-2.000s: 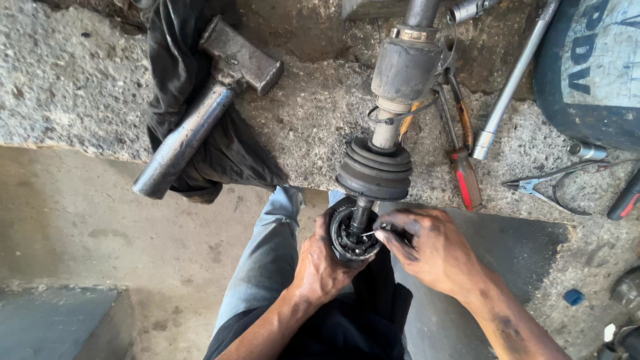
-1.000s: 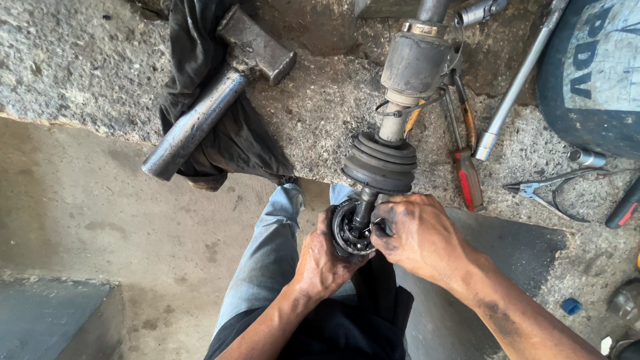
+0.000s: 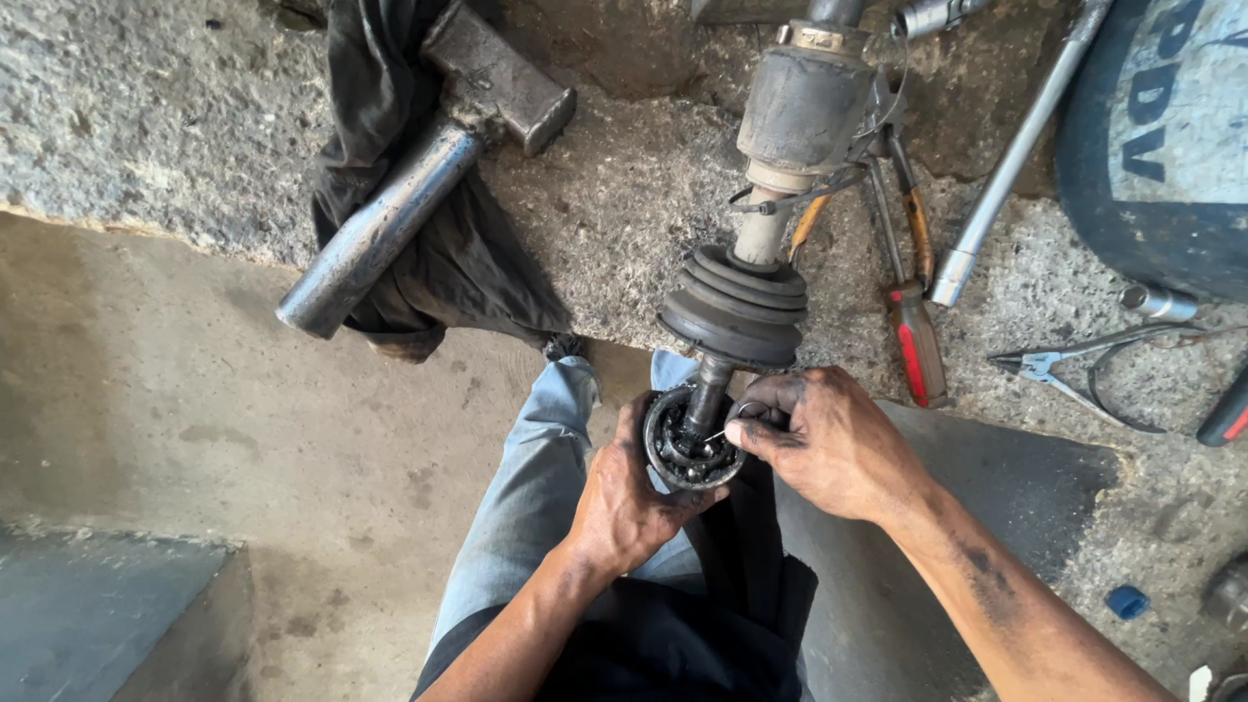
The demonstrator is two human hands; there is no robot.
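A greasy CV axle shaft (image 3: pixel 760 239) lies over the concrete ledge toward me, its ribbed rubber boot (image 3: pixel 738 304) pushed up the shaft above the open joint. My left hand (image 3: pixel 629 492) grips the outer CV joint housing (image 3: pixel 690 476) from the left and below. Black grease and metal parts show inside the cup. My right hand (image 3: pixel 824 439), with blackened fingertips, pinches a thin metal wire or pick (image 3: pixel 718 435) whose tip reaches into the joint beside the shaft. Whether it is a tool or a clip I cannot tell.
On the concrete ledge (image 3: pixel 624 224) lie a heavy hammer (image 3: pixel 502 78) over a dark cloth (image 3: pixel 468 263), a screwdriver (image 3: pixel 915 346), orange-handled pliers (image 3: pixel 912 200), a long steel bar (image 3: pixel 1019 156), circlip pliers (image 3: pixel 1072 366) and a socket (image 3: pixel 1158 302). A blue container (image 3: pixel 1155 210) stands at the upper right.
My right hand has stayed at the joint, its fingers shifting slightly; the thin metal piece shows more plainly now than one second ago. The left hand still holds the housing.
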